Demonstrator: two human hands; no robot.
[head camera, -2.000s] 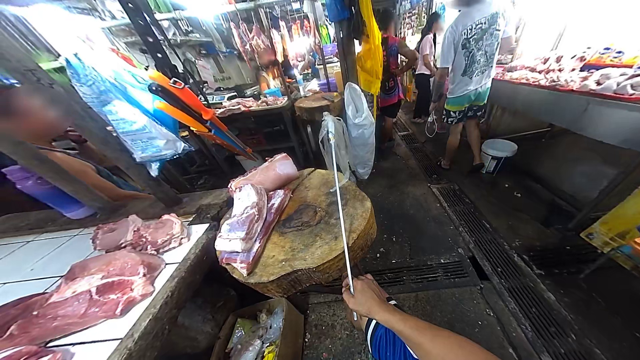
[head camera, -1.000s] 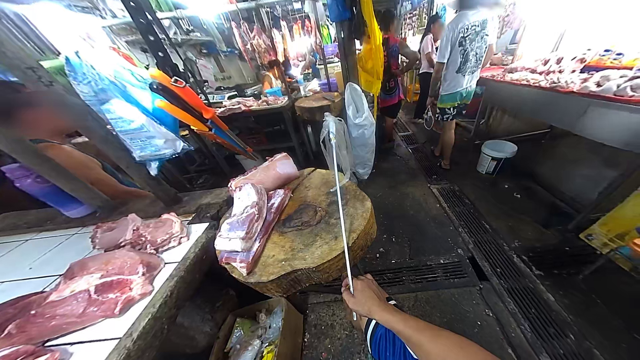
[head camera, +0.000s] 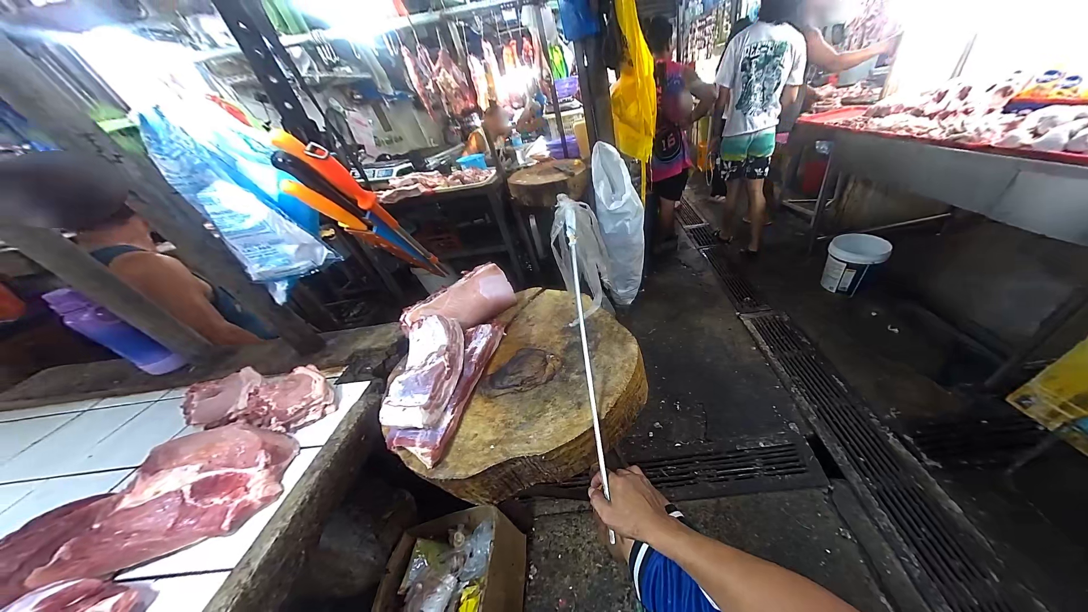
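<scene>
My right hand (head camera: 627, 503), low in the view and right of centre, is closed around the lower end of a thin white stick (head camera: 588, 365). A clear plastic bag (head camera: 580, 242) is attached at the stick's far end, beyond the round wooden chopping block (head camera: 561, 425). Slabs of raw pork (head camera: 425, 374) lie on the block's left side, with a rolled piece of meat (head camera: 467, 297) behind them. More raw meat cuts (head camera: 204, 480) rest on the white-tiled counter (head camera: 76, 433) at left. My left hand is not in view.
A cardboard box of plastic waste (head camera: 503, 561) stands below the block. Sheathed knives with orange handles (head camera: 340, 191) hang at left, near a seated person (head camera: 161, 272). Behind are a white sack (head camera: 620, 229) and several standing people. A white bucket (head camera: 855, 263) and floor grating (head camera: 816, 374) are at right.
In the background, the person in the white shirt has moved left, away from the right-hand stall. My right hand and the stick look much the same.
</scene>
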